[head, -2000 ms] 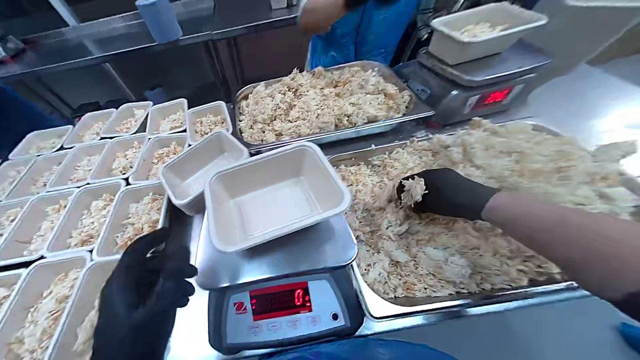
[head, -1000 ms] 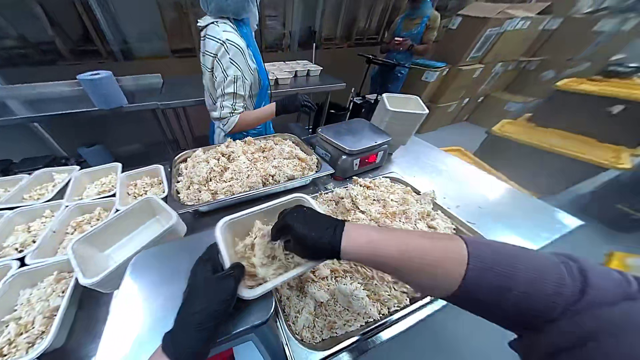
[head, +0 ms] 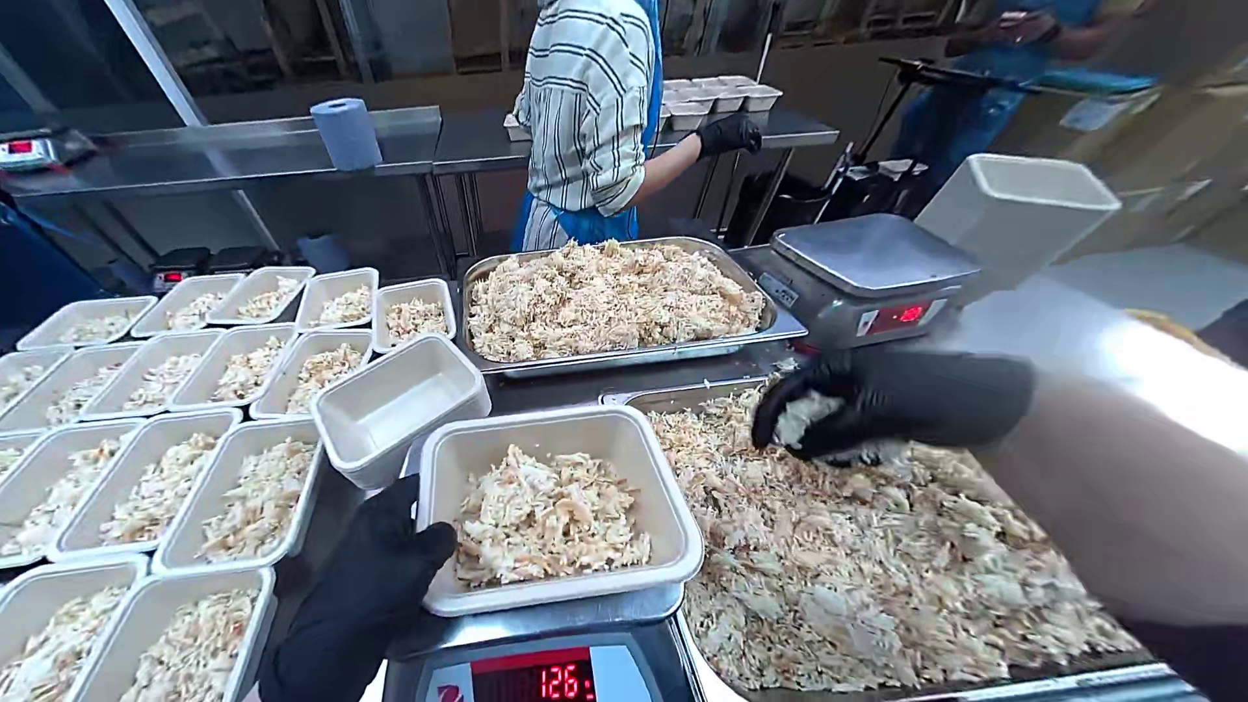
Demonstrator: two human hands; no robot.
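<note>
A molded-fibre container (head: 556,517) partly filled with shredded meat sits on the digital scale (head: 546,673), whose red display is lit. My left hand (head: 361,585), in a black glove, touches the container's left edge, thumb near its rim. My right hand (head: 829,409), also black-gloved, is curled around a small clump of shredded meat (head: 807,417). It is above the far part of the large steel tray of shredded meat (head: 877,565), right of the scale. An empty container (head: 400,405) stands tilted behind the one on the scale.
Rows of part-filled containers (head: 249,487) cover the left side. A second heaped steel tray (head: 624,356) and another scale (head: 877,255) lie behind. Tall container stack (head: 1024,214) at right. A person in a striped sleeve (head: 585,117) stands beyond; another person is at the far right.
The container, with my right hand in it one second ago, now sits on the scale. My right hand has moved right, over the big tray. The view has shifted.
</note>
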